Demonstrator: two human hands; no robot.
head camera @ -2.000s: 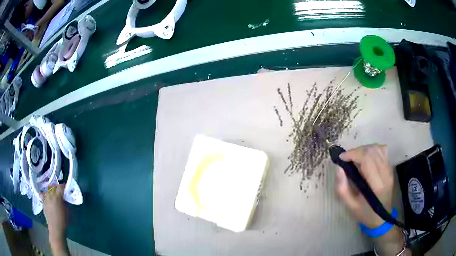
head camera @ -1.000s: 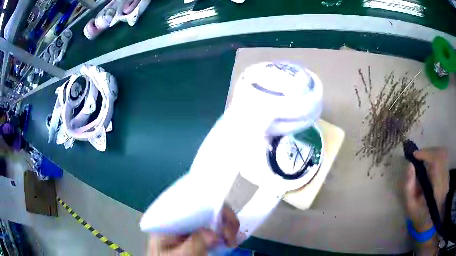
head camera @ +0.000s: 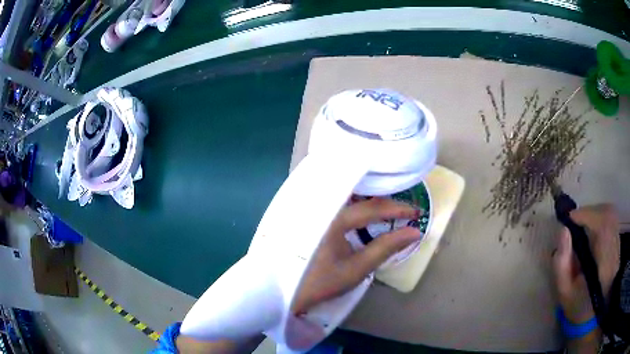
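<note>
A white headphone (head camera: pixel 273 228) stands in front of me, its closed, lettered ear cup (head camera: pixel 376 121) uppermost. Its open ear cup (head camera: pixel 430 214) lies below on the cream holding fixture (head camera: pixel 449 197), with part of a green circuit board (head camera: pixel 418 195) showing inside. My left hand (head camera: pixel 345 252) reaches through the headband, thumb and finger close together at the board; whether they pinch a wire is too small to tell. My right hand (head camera: pixel 599 242) holds the black soldering iron (head camera: pixel 579 238) like a pen, its tip at the heap of brownish strands (head camera: pixel 535 162).
A green solder spool (head camera: pixel 608 76) is at the far right, a thin strand reaching over the heap. Nested white and pink headphones (head camera: pixel 103 148) lie at left on the green bench (head camera: pixel 207 152). A pale rail (head camera: pixel 311 34) runs behind, with more headphones (head camera: pixel 141 21) beyond it.
The left hand went from the pile at left to the headphone, now on the fixture. Within the last second it moved from the band into the open cup. The right hand keeps the iron by the heap.
</note>
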